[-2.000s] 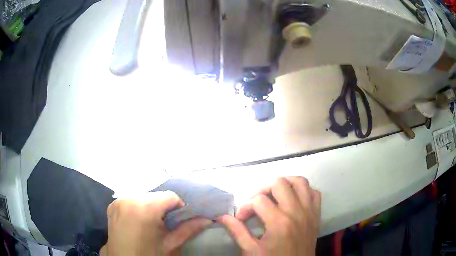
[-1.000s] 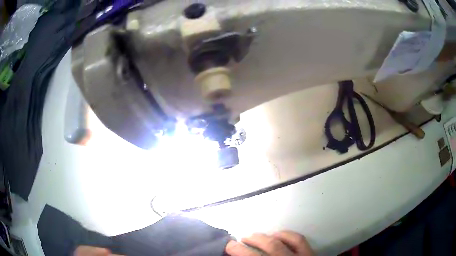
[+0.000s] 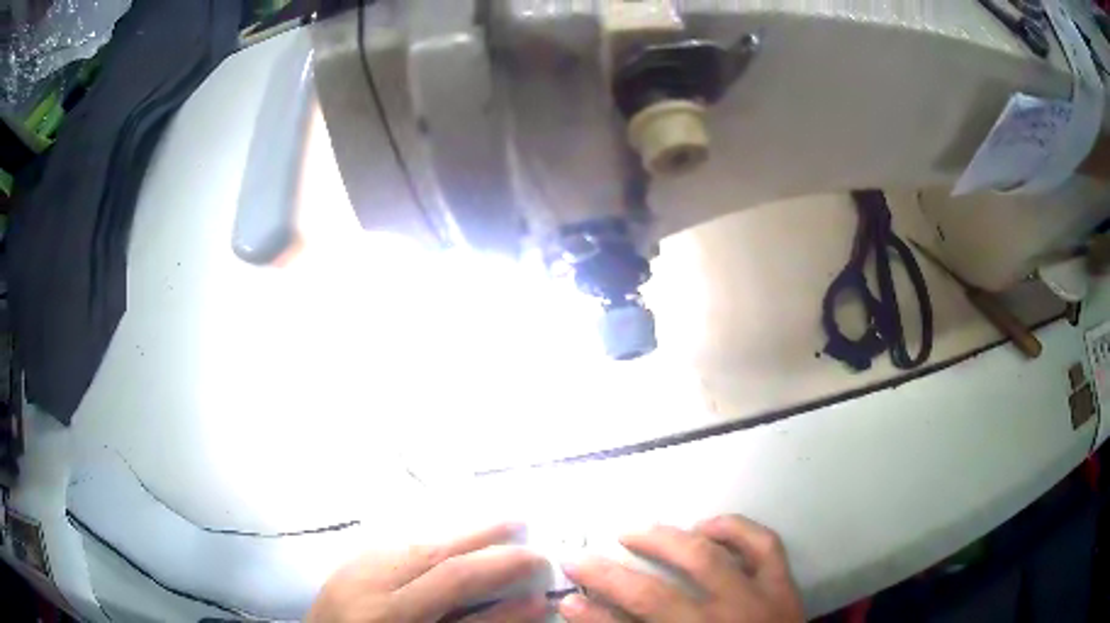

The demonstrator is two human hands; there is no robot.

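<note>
A pale, curved cloth piece (image 3: 183, 550) with thin dark edges lies along the near left table edge and runs towards my hands. My left hand (image 3: 432, 578) and my right hand (image 3: 682, 572) are close together at the bottom, fingertips gripping the cloth at the near edge. Glare washes out the cloth between them, and the frame's bottom edge cuts off both hands. The sewing machine head (image 3: 487, 134) is beyond my hands, its needle area lost in glare. A grey round part (image 3: 628, 331) hangs below the head.
Black-handled shears (image 3: 879, 292) and a brown pointed tool (image 3: 1008, 323) lie under the machine arm (image 3: 840, 97). Dark stacked panels (image 3: 79, 268) drape at the left edge. The grey lamp bar (image 3: 274, 170) stands left of the head. White paper (image 3: 1016, 144) is taped to the arm.
The dark faces of the cloth no longer show; a pale surface with dark edges shows instead. My hands have come closer together than one second ago. The camera view has shifted.
</note>
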